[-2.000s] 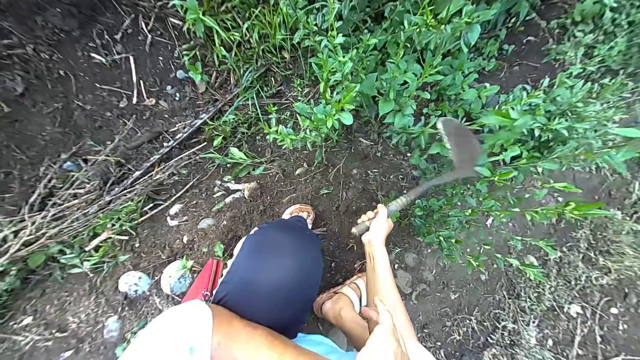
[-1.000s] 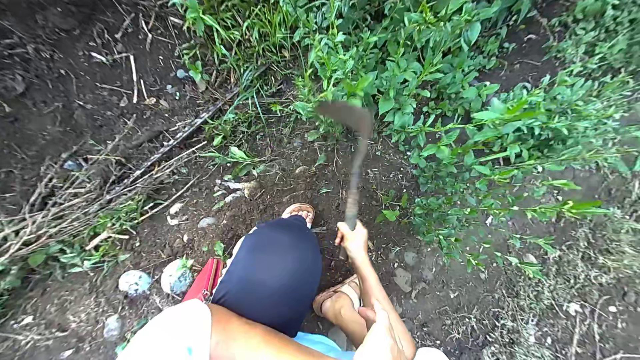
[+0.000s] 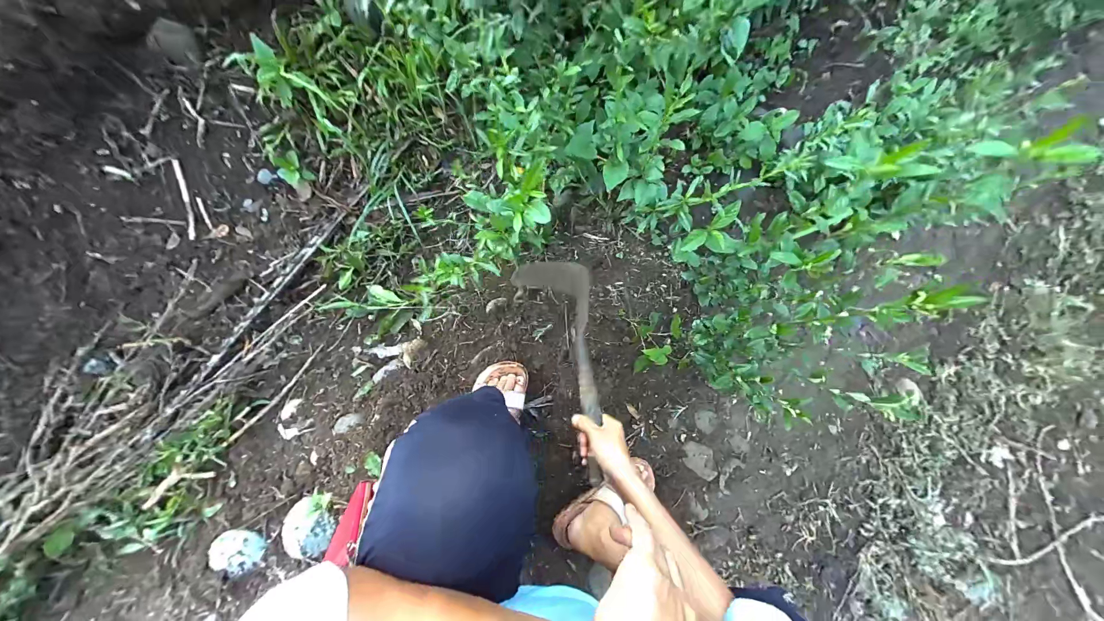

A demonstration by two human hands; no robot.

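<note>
My right hand grips the handle of a sickle, low in front of my feet. Its curved, hooked metal blade points left, over bare soil just below the green weeds; motion blurs it slightly. My left hand lies against my right forearm near the bottom edge; its fingers are partly hidden, so whether it grips the forearm is unclear. A sandaled foot shows in front of my dark-clothed knee, and another sandaled foot is beside my right wrist.
Dry sticks are piled on the left. Pale round stones and a red object lie beside my left leg. A flat stone sits in the soil to the right. Leafy stems lean out at the right.
My right hand has swung the sickle from over the weeds on the right toward the left, then drawn its blade back closer to my feet. My left hand stays by the right forearm.
</note>
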